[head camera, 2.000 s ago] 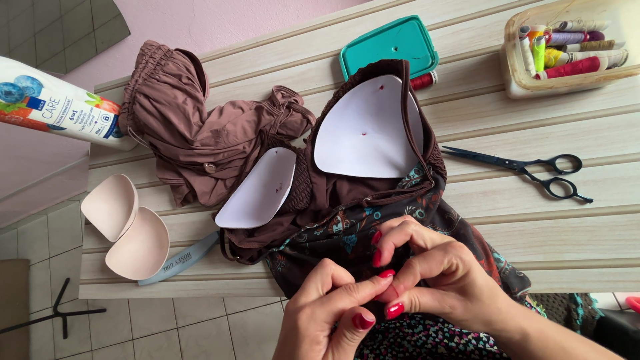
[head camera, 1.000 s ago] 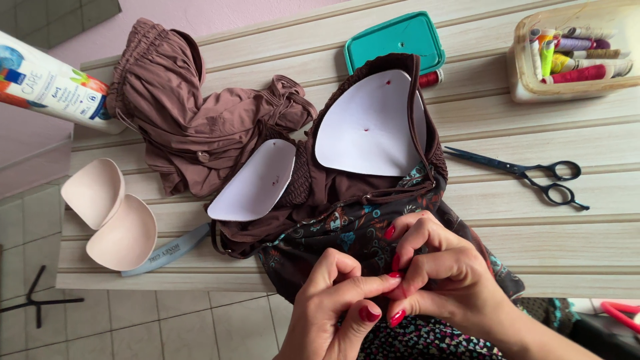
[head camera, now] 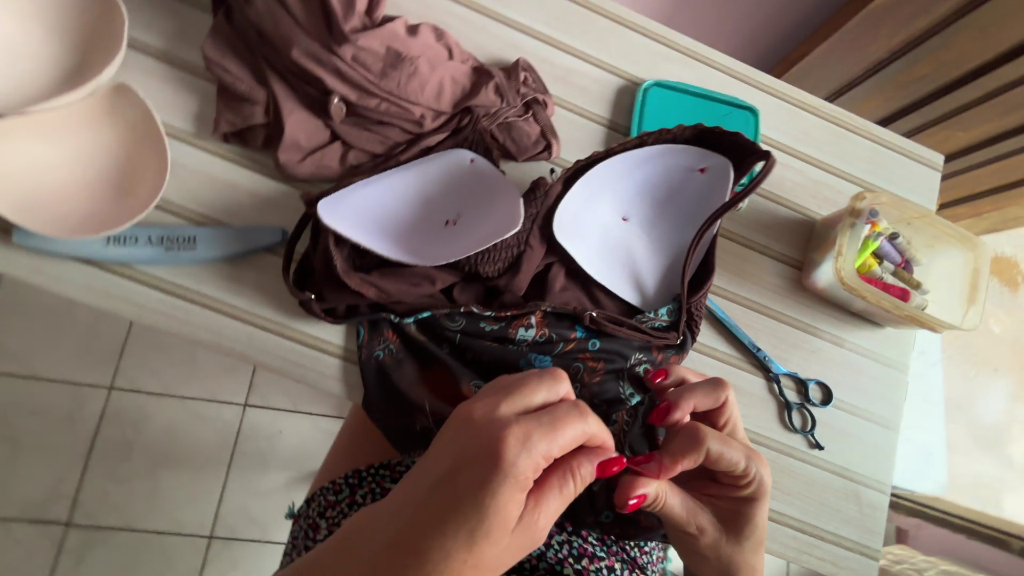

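Note:
My left hand (head camera: 512, 456) and my right hand (head camera: 696, 464) meet over the lap, fingertips pinched close together. A fine red thread shows between the fingers; a needle cannot be made out. Just beyond them lies a dark brown garment (head camera: 528, 288) with a patterned lower part (head camera: 480, 352), partly hanging over the table edge. Inside it rest two white bra cups, the left cup (head camera: 424, 208) and the right cup (head camera: 640, 224), each with small dark red stitch marks. Blue-black scissors (head camera: 768, 360) lie to the right, their blade tips hidden by the garment.
A mauve garment (head camera: 384, 96) lies behind on the slatted table (head camera: 848, 400). Beige cups (head camera: 80, 160) and a blue-grey nail file (head camera: 160, 244) are at the left. A teal lid (head camera: 696, 112) and a plastic box (head camera: 960, 272) of thread spools (head camera: 892, 264) stand at the right.
The view has shifted and turned strongly. My left hand is now extended flatter, with its fingertips at the right hand's fingers; the thread between them now shows.

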